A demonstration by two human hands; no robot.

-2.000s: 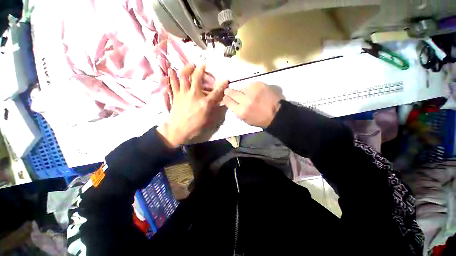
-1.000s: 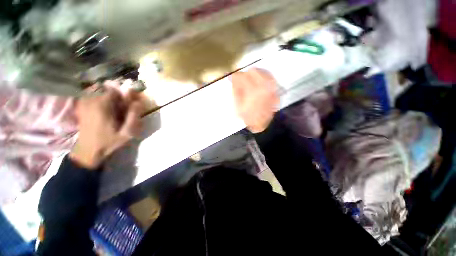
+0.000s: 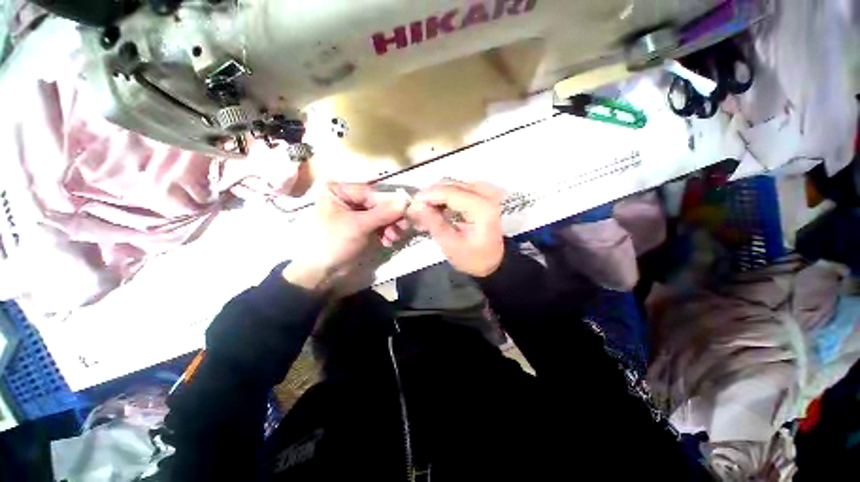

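Observation:
My left hand (image 3: 351,226) and my right hand (image 3: 464,224) meet over the white table (image 3: 170,315), in front of the sewing machine (image 3: 311,52). The fingertips of both hands pinch a small pale cut piece (image 3: 407,200) between them. The fingers hide most of it. The large pale pink garment fabric (image 3: 132,193) lies heaped left of the needle area, and its right end reaches under the machine head near the presser foot. Neither hand touches this heap.
Green snips (image 3: 615,113) and black-handled scissors (image 3: 696,94) lie at the right of the machine. Tied pink-beige bundles (image 3: 740,348) sit at lower right. Blue crates stand at the left table end (image 3: 38,367) and at right (image 3: 754,221). Pink pieces (image 3: 603,247) hang below the table's front edge.
The view has swung right and back partly. My right hand moved away from my left, then rejoined it. My left hand left the machine head area, and both now hold a small piece.

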